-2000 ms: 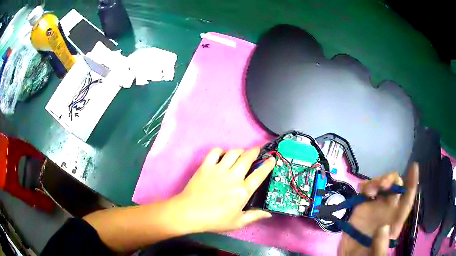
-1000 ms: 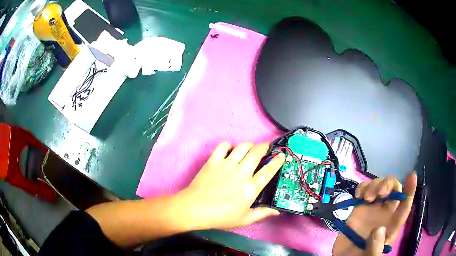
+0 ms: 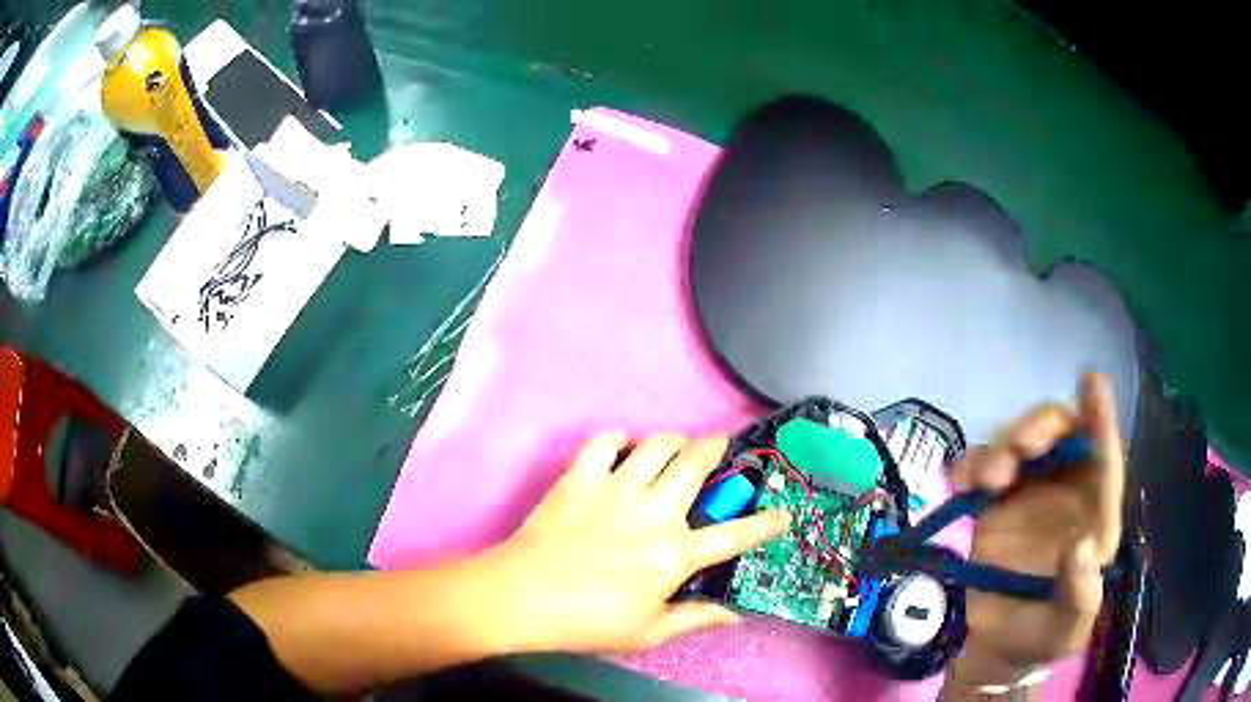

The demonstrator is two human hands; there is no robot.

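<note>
The open black control unit housing (image 3: 899, 487) lies on the pink mat (image 3: 549, 329). Its green circuit board (image 3: 789, 569) faces up, with thin red and black wires across it. A blue cell (image 3: 724, 497) shows at the left and another beside the board's right side. A round speaker (image 3: 916, 610) sits at the right end. My left hand (image 3: 617, 549) is spread over the housing's left side, its index finger on the board. My right hand (image 3: 1036, 549) holds blue-handled cutters (image 3: 947, 549), handles spread, their dark tip at the board's right edge beside the blue cell.
A large black-grey pad (image 3: 906, 288) lies behind the housing. A white box (image 3: 254, 295) with thin dark pieces, a yellow bottle (image 3: 162, 103), plastic bags (image 3: 76, 192) and a dark bottle (image 3: 334, 55) stand at left. Thin clear strands lie beside the mat. A red stool (image 3: 34, 466) is at lower left.
The cutters' tip has moved up from the board's lower right corner along its right edge. My left index finger has shifted onto the board, showing the left blue cell. The view has shifted slightly.
</note>
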